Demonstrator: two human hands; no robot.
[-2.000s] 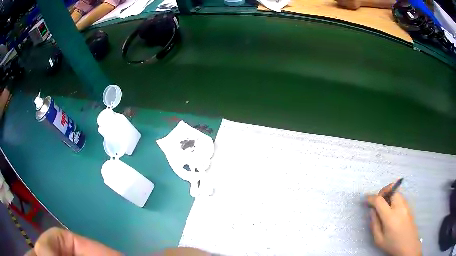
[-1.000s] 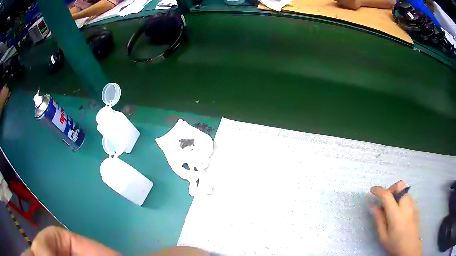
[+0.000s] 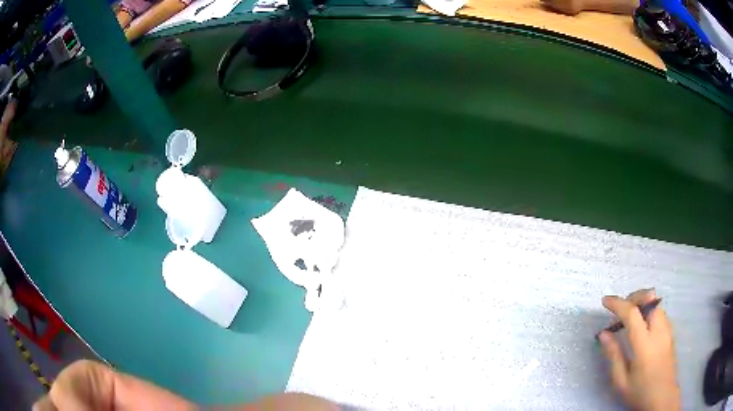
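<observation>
My right hand (image 3: 645,353) is over the right part of the white-grey mat (image 3: 450,297), with a dark pen (image 3: 635,319) held between its fingers. My left hand (image 3: 96,392) is at the bottom left edge, partly cut off, with its fingers curled; whether it holds anything cannot be told. A pair of black headphones (image 3: 269,60) lies on the dark green conveyor strip (image 3: 482,104) at the upper left, beyond the mat.
Left of the mat are a stained white cloth (image 3: 301,237), two white bottles (image 3: 205,289) with open lids and a spray can (image 3: 98,193). A green post (image 3: 120,76) rises behind them. Black items (image 3: 719,365) are at the right edge. A person's arms (image 3: 153,18) show at the top left.
The headphones on the strip have moved right. The pen has turned in my right hand to lie across the fingers. My left hand has barely moved.
</observation>
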